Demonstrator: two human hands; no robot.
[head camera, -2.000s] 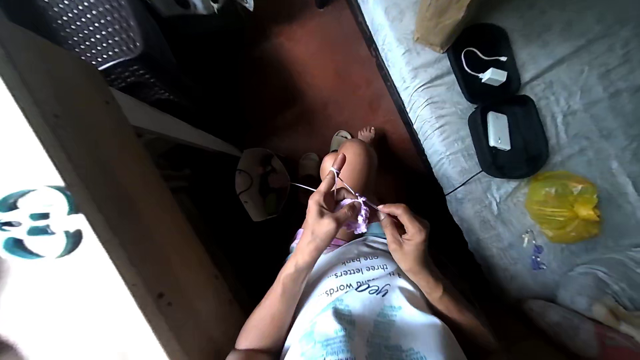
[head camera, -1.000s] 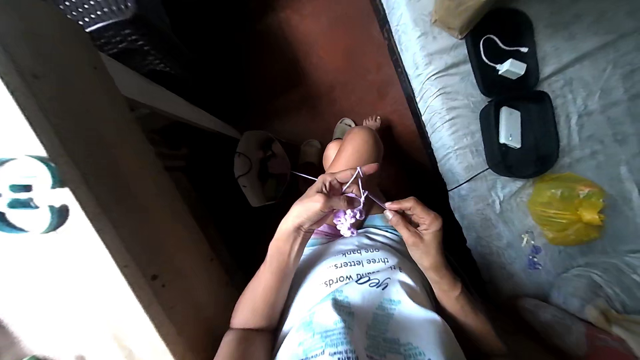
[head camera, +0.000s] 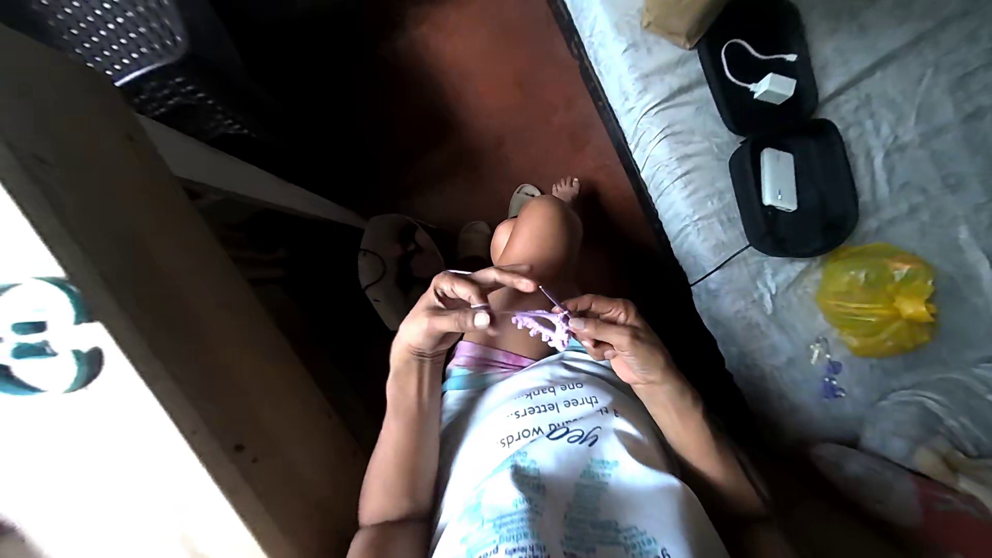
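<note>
A small lilac crocheted piece (head camera: 545, 328) hangs above my lap, pinched at its right end by my right hand (head camera: 616, 329). A thin crochet hook (head camera: 552, 297) sticks out up and left from the same fingers. My left hand (head camera: 461, 306) is to the left of the piece, with lilac yarn running between its thumb and fingers toward the work. Its index finger stretches toward the hook's tip. The piece has a scalloped lower edge. The palm side of both hands is partly hidden.
On the grey-sheeted bed (head camera: 682, 132) at right lie an opened black case (head camera: 833, 186) with a white device and charger, a yellow plastic bag (head camera: 876, 298) and small purple items (head camera: 831, 380). A wooden beam (head camera: 178, 294) runs along the left. A bag-like container (head camera: 399, 267) stands near my knees.
The crocheted piece has passed from beside my left fingers to my right fingertips. My left hand has moved left, apart from it, and its index finger now points right.
</note>
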